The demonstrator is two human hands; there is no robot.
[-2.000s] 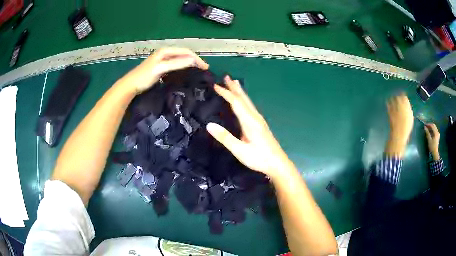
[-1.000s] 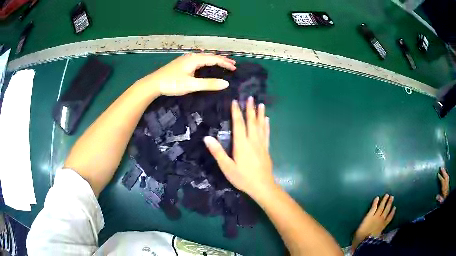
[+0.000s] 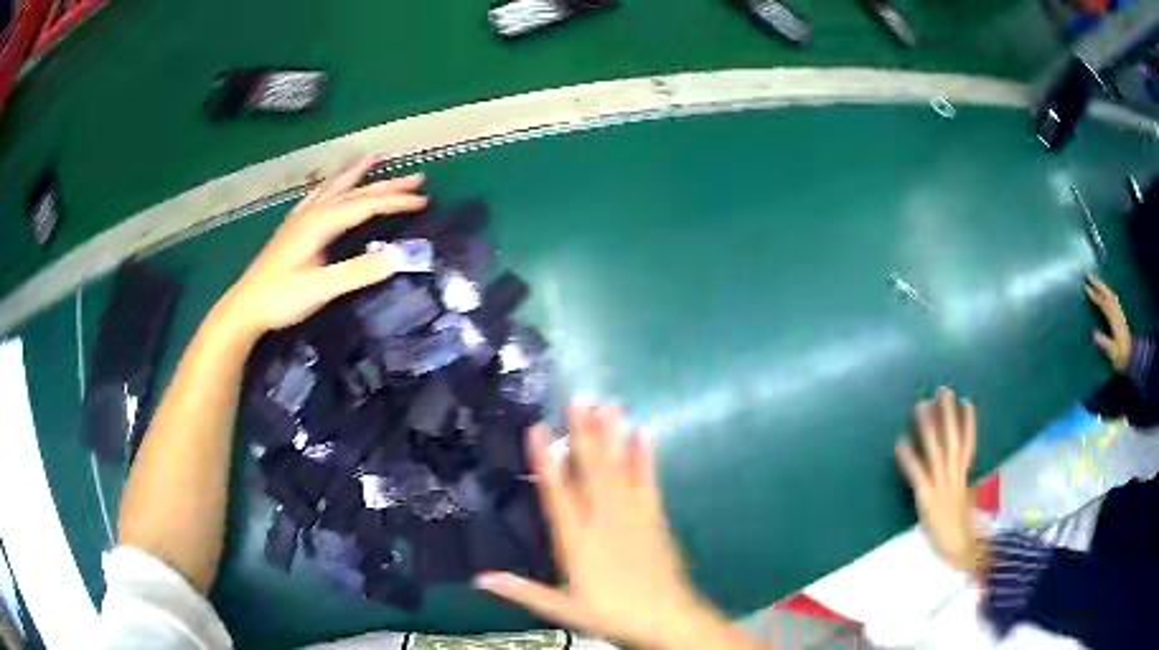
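A large loose heap of small black plastic pieces [image 3: 432, 413] lies on the green tabletop in front of me, some pieces showing silvery or bright faces. My left hand [image 3: 311, 248] is at the heap's upper left edge, fingers apart, thumb over the pieces. My right hand [image 3: 610, 533] is at the heap's lower right edge, blurred, fingers spread. Neither hand shows a piece held in it.
A large dark smartphone [image 3: 127, 356] lies at left beside white sheets [image 3: 38, 495]. Keypad phones [image 3: 286, 90] lie on the green belt beyond the pale rail [image 3: 572, 99]. Another person's hand [image 3: 943, 470] rests at right, with one more hand [image 3: 1108, 320] farther right.
My left hand has moved left along the heap's edge. My right hand has moved down to its lower right side. The heap is lower and more gathered. The view has shifted and tilted.
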